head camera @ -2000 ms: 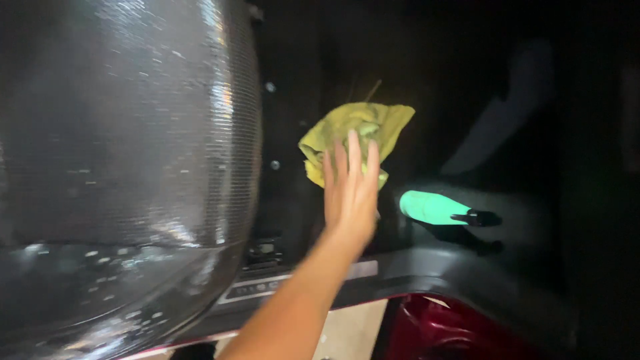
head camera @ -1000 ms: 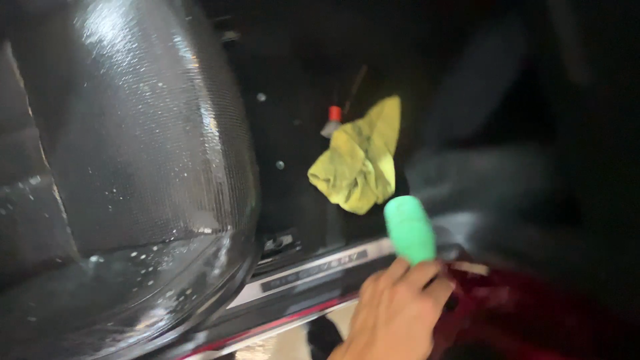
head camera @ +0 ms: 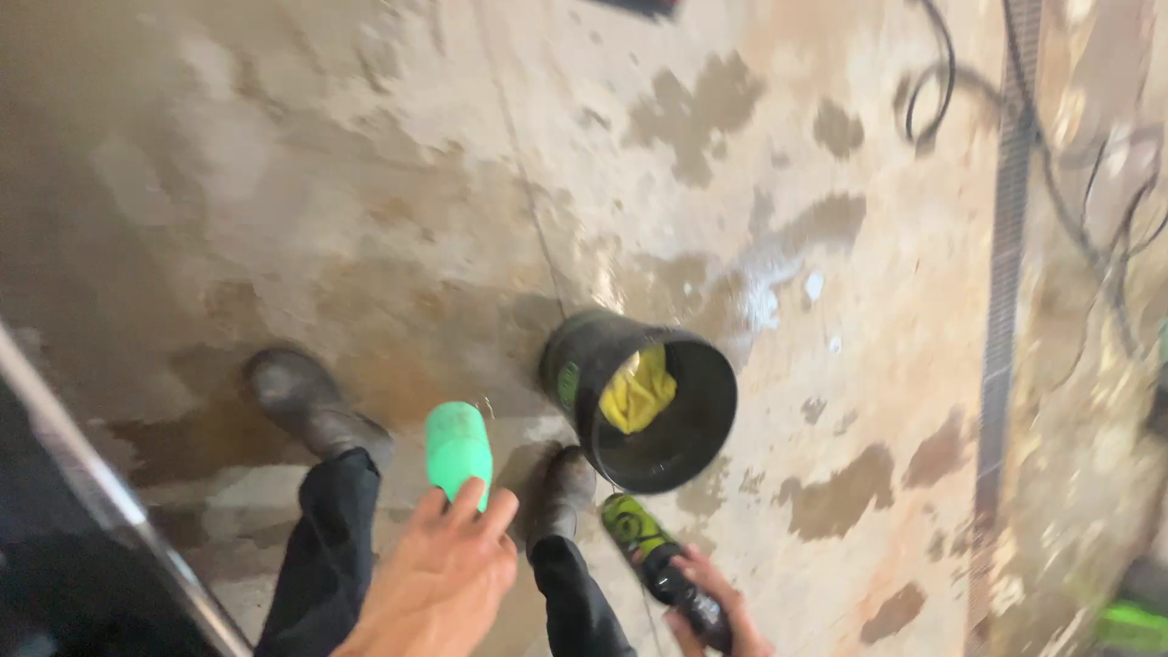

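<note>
My left hand (head camera: 447, 566) grips the lower end of a mint-green bottle (head camera: 458, 447), whose rounded end points away from me. To its right, my right hand (head camera: 716, 607) is closed around a dark bottle with a green label (head camera: 659, 561), tilted toward the upper left. Just beyond that bottle stands a black bucket (head camera: 703, 447) on the floor. A yellow cloth (head camera: 639, 391) lies inside it against the left wall.
Both my boots (head camera: 294, 388) stand on the wet, stained concrete floor (head camera: 365, 228). A car's edge (head camera: 119, 502) crosses the lower left. A drain grate (head camera: 1004, 274) runs down the right side, with black hoses (head camera: 1063, 196) over and beside it.
The view has swung from the car interior to the floor. The mint-green bottle lay on the car's interior floor at first, then was picked up. The right hand with its bottle has come into view.
</note>
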